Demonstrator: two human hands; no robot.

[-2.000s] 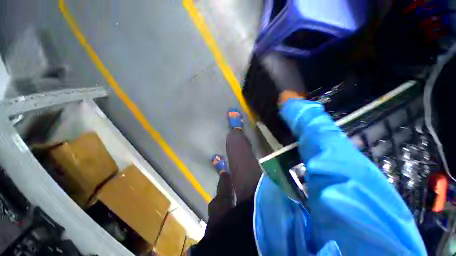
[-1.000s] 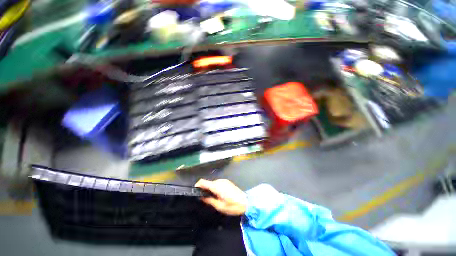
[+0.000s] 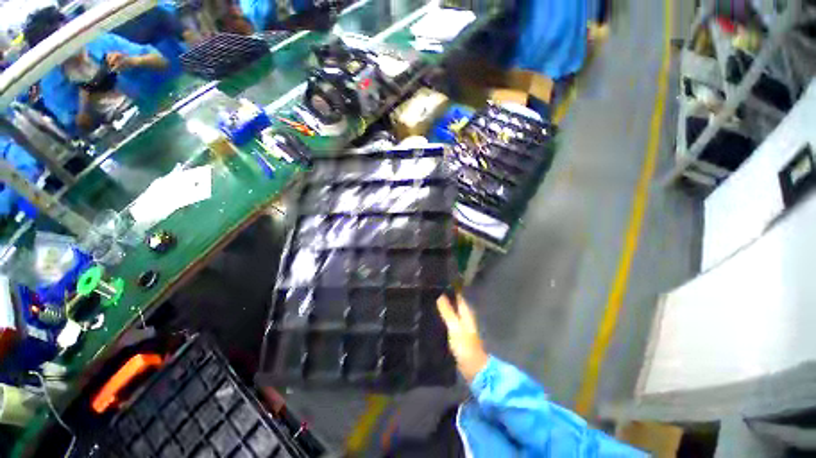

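A large black blister tray (image 3: 362, 268) with a grid of square pockets is in the middle of the view, in front of the bench edge. It is slightly blurred, with bright glare on its upper left pockets. My right hand (image 3: 463, 333) is at the tray's right edge and grips it, with some fingers visible and the rest hidden. I see nothing standing in the visible pockets. My left hand is not in view.
Another black tray (image 3: 201, 407) lies lower left beside an orange handle (image 3: 127, 383). The green bench (image 3: 201, 234) bears papers, a green spool (image 3: 89, 281) and small dark rings. More trays (image 3: 505, 152) stand beyond. People in blue sit upper left. A yellow-lined aisle runs right.
The view has swung from the floor and trays to the bench and aisle. The tray, earlier seen nearly edge-on at lower left, now shows its pocketed face in the middle.
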